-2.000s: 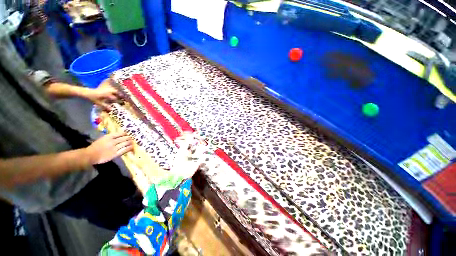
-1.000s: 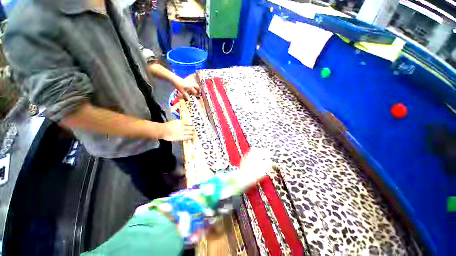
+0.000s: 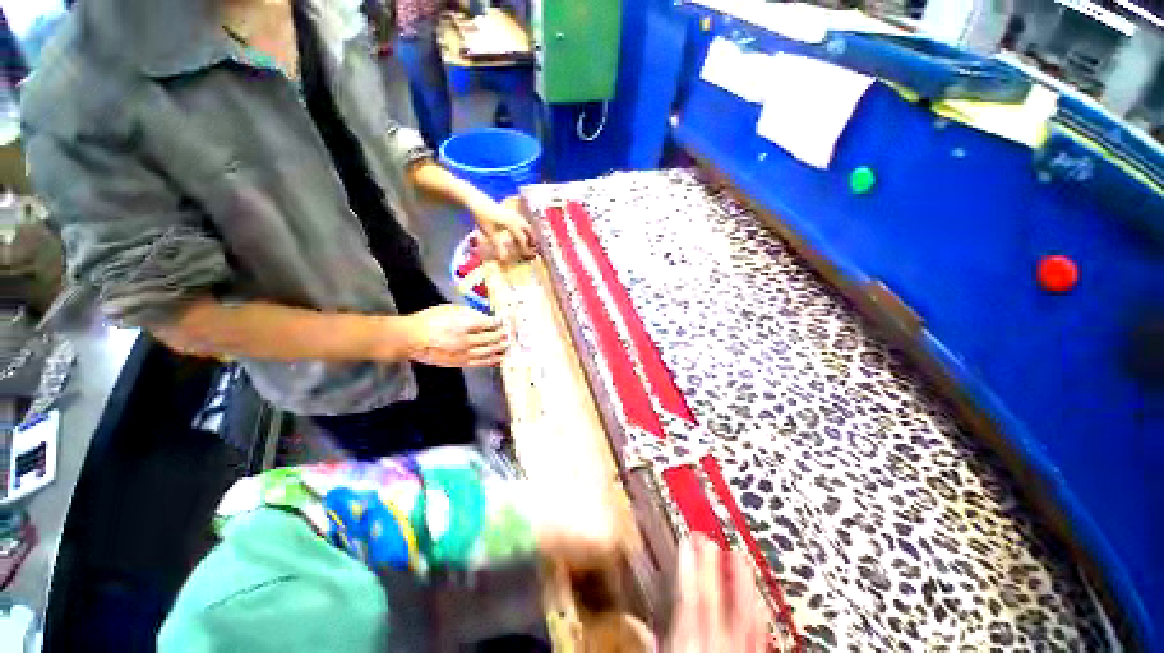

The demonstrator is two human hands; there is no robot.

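Leopard-print sheet material covers the press bed. Long red strips show in gaps in it, in a far set and a near set. My left hand, blurred, is over the pale wooden board at the bed's front edge, its arm in a patterned sleeve; I cannot tell whether it holds anything. My right hand, cut off by the bottom edge, lies with its fingers over the near red strips, with no held thing visible. A dark brown edge runs between board and material.
Another person in a grey jacket stands at the left, both hands at the board's far part. A blue tub stands beyond the bed's far end. The blue press beam with buttons runs along the right. A calculator lies far left.
The leopard strip along the front edge is gone from the far part, leaving the wooden board bare. My left hand has moved from the material to the board. My right hand has come into view.
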